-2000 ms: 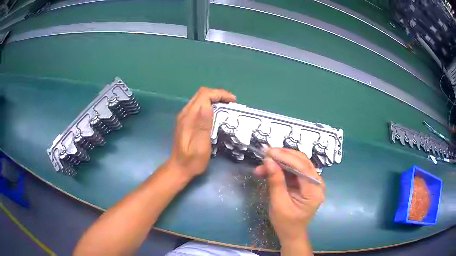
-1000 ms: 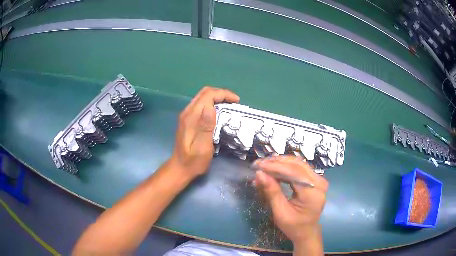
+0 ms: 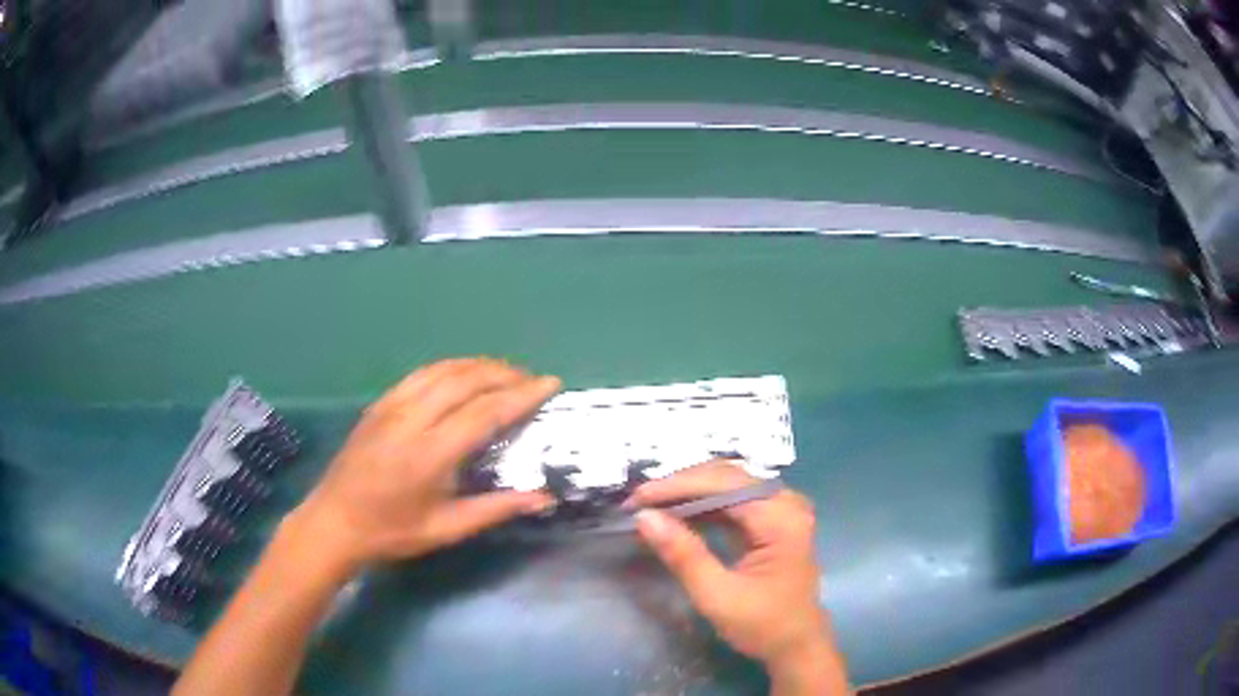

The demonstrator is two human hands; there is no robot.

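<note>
The housing stack lies in front of me, its top bar shining white and blurred. My left hand grips the stack's left end, with the thumb along the front and the fingers over the back. My right hand holds the tweezers like a pen at the stack's front edge. The tweezers' tips are blurred, and I cannot tell whether they hold a piece. Faint copper specks lie on the green mat near its front edge.
A side stack of housings stands at an angle at left. The blue parts bin with copper-orange pieces is at right. Placed housings lie behind it, near thin pale tools. Metal rails and a post with a tag are behind.
The camera view has swung right and up, showing the post's tag. My left hand's grip has shifted, with the thumb now along the stack's front. The stack now looks nearly level.
</note>
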